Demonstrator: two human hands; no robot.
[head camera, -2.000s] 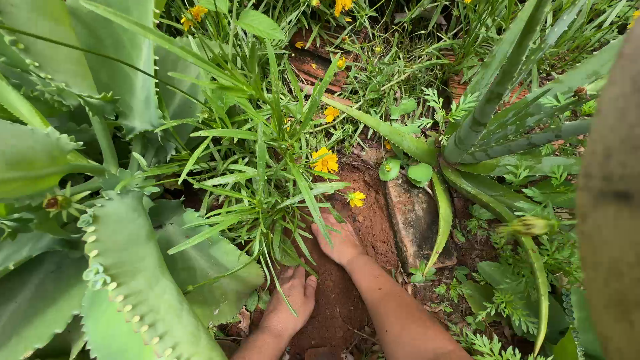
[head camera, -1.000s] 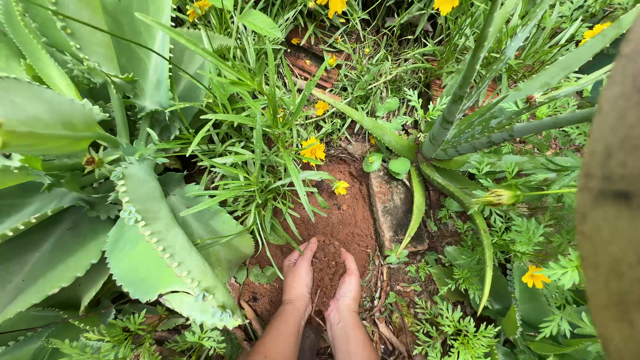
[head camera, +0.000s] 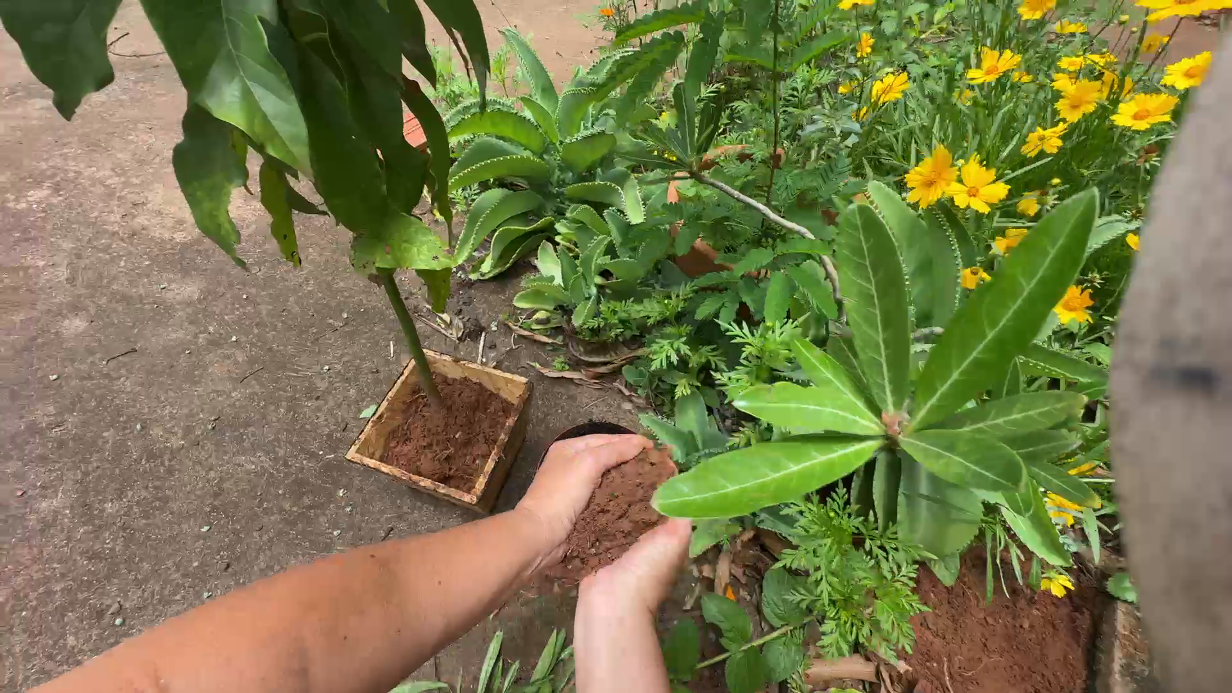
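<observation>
My left hand (head camera: 577, 481) and my right hand (head camera: 643, 568) are cupped side by side around a heap of reddish-brown soil (head camera: 618, 510). Partly hidden behind my left hand is the dark rim of a round pot (head camera: 592, 429); what it holds cannot be seen. Just left of it stands a square wooden planter box (head camera: 505, 452) with reddish soil (head camera: 452, 431) inside and one green stem (head camera: 412, 337) rising from it to large drooping leaves. A long green leaf tip reaches over the right edge of the held soil.
Bare hard ground (head camera: 192, 414) spreads on the left. A leafy rosette plant (head camera: 895, 423) stands close on the right, with yellow flowers (head camera: 977, 186) behind it. Dug reddish soil (head camera: 1001, 626) lies at lower right, beside a blurred grey-brown post-like shape (head camera: 1174, 385) at the edge.
My hands were down at the soil among the plants and now hold a heap of it near the pot and planter box. The view has swung widely.
</observation>
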